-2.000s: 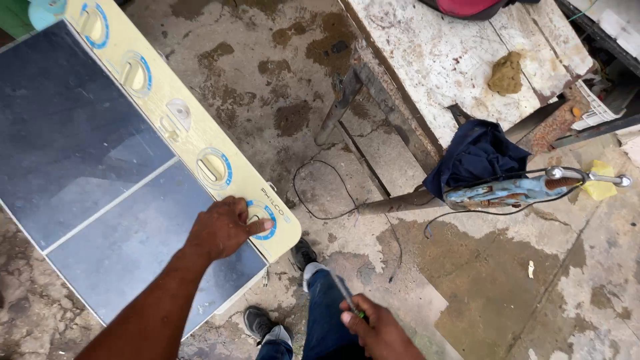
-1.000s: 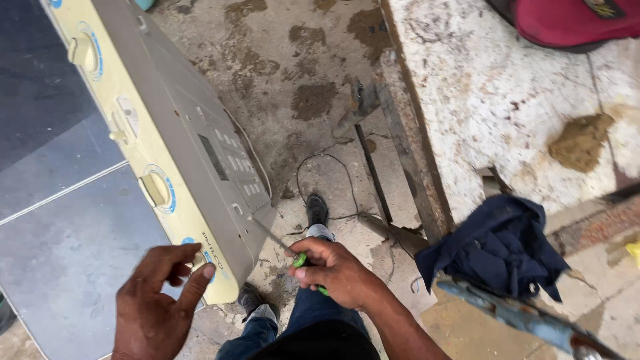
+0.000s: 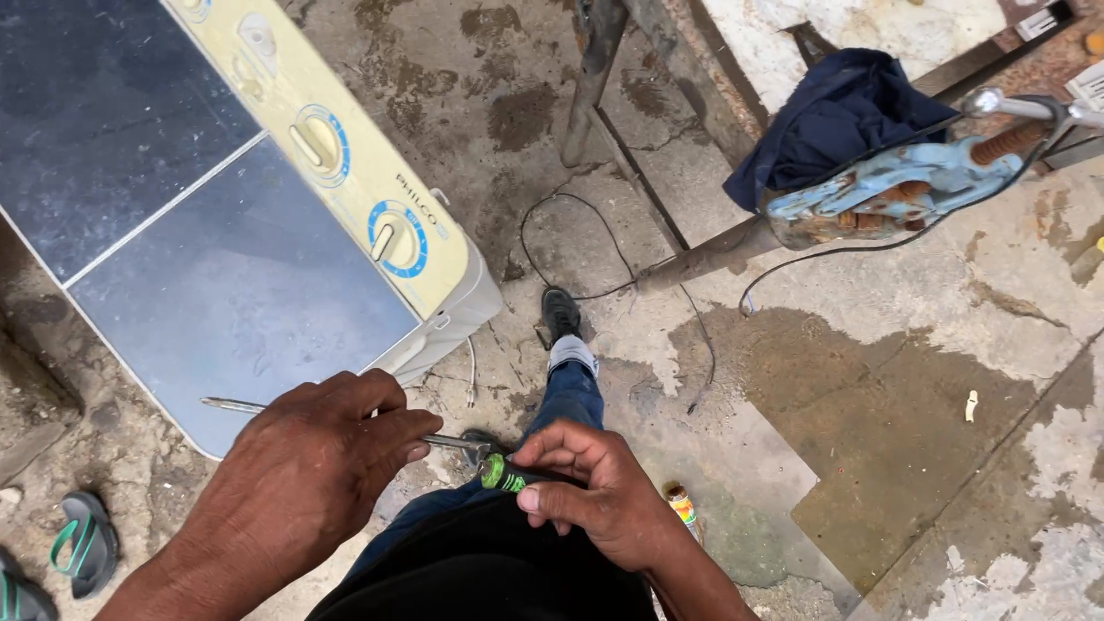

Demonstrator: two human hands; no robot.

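Observation:
A screwdriver with a long metal shaft and a black and green handle lies across both hands, low in the head view. My left hand is closed round the shaft, whose tip sticks out to the left over the dark lid. The handle is gripped by the fingers of my right hand. Just beyond my left hand stands a Philco washing machine with a cream control panel, rotary knobs and a dark two-part lid. The knob nearest my hands sits in a blue dial ring.
A light blue, rusty bench vise with dark blue cloth is at the workbench's corner. A black cable loops on the concrete floor near my shoe. Flip-flops lie at lower left, a small bottle at lower right.
The left hand has left the control panel and now holds the screwdriver's shaft. The right hand, which held the screwdriver by the panel's end a second ago, is now near my body. The view has shifted.

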